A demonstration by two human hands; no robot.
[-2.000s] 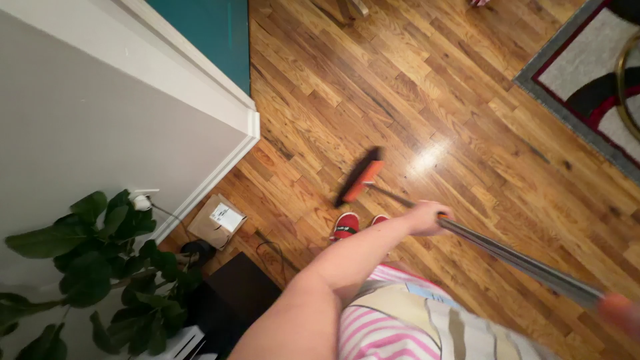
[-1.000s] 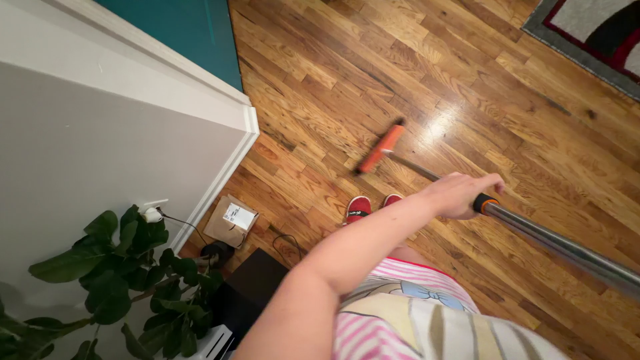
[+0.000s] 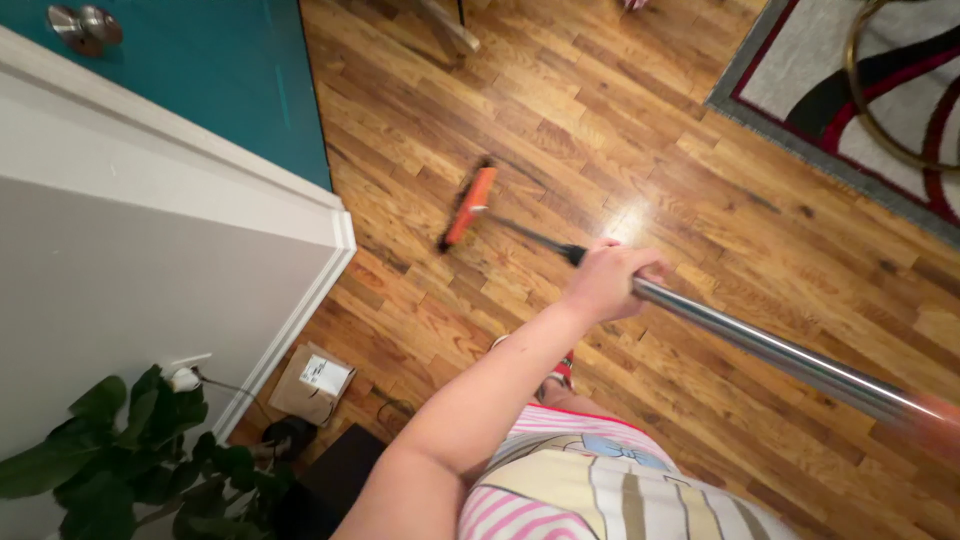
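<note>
My left hand (image 3: 611, 277) is wrapped around the metal pole (image 3: 750, 330) of a push broom, just above its black collar (image 3: 574, 255). From there a thinner dark rod runs down to the orange broom head (image 3: 472, 206), whose dark bristles are slightly blurred over the wood floor. At the right edge the pole's upper end fades into an orange-red blur. My right hand cannot be made out in this view.
A teal door (image 3: 225, 82) and white baseboard (image 3: 300, 322) lie left. A cardboard package (image 3: 313, 384), plugged-in cord and leafy plant (image 3: 112, 442) are lower left. A patterned rug (image 3: 787, 60) is upper right; a wooden leg (image 3: 450, 26) shows at the top.
The broom head has moved toward the teal door. My left hand, below the collar one second ago, now grips the thicker pole above it. The view has shifted somewhat.
</note>
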